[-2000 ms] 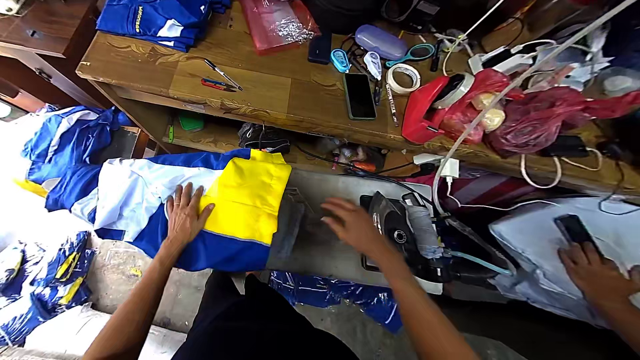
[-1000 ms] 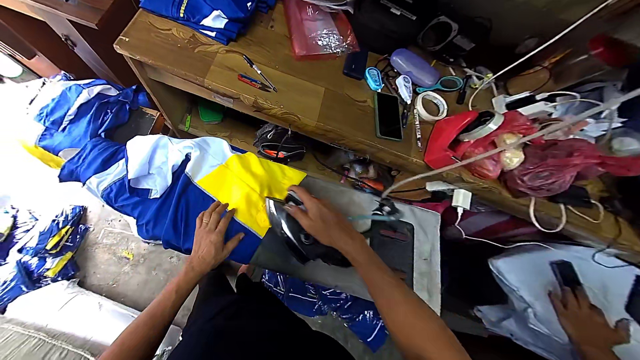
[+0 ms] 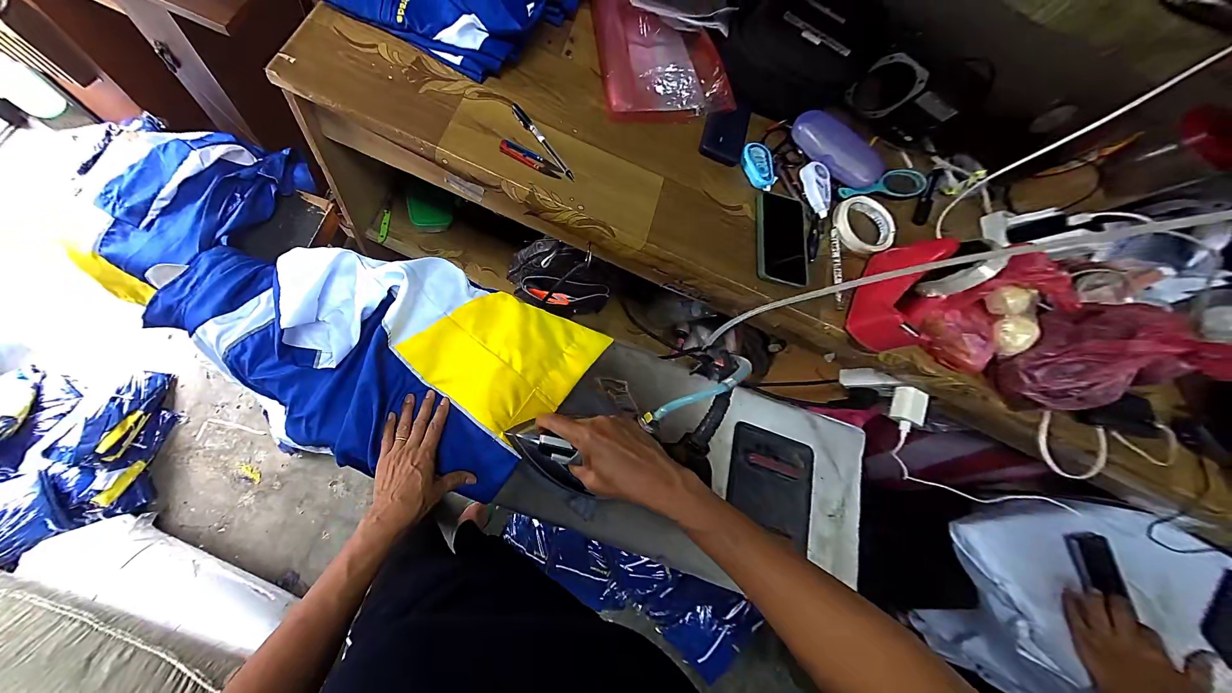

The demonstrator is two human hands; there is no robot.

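A blue, white and yellow garment [image 3: 337, 385] lies along a narrow ironing board [image 3: 835, 481], its yellow panel towards the middle. My left hand [image 3: 412, 460] rests flat on the blue cloth with its fingers spread. My right hand [image 3: 611, 462] is closed around the handle of a steam iron [image 3: 551, 460], whose tip touches the garment's edge beside the yellow panel. Most of the iron is hidden by that hand. A pale blue hose [image 3: 695, 397] and a dark cord rise behind it. The dark iron rest [image 3: 770, 481] lies bare on the board, right of my hand.
Behind the board, a wooden desk [image 3: 577, 183] holds a phone [image 3: 782, 239], a tape roll [image 3: 863, 224], pens and red plastic bags [image 3: 1078, 356]. Packed blue garments [image 3: 626, 568] lie below the board. At right, another person's hand [image 3: 1121, 630] touches a dark device on white material.
My right hand, empty two seconds ago, has taken hold of the iron and brought it from its rest to the garment. The iron now sits lower, nearer the garment's lower corner.
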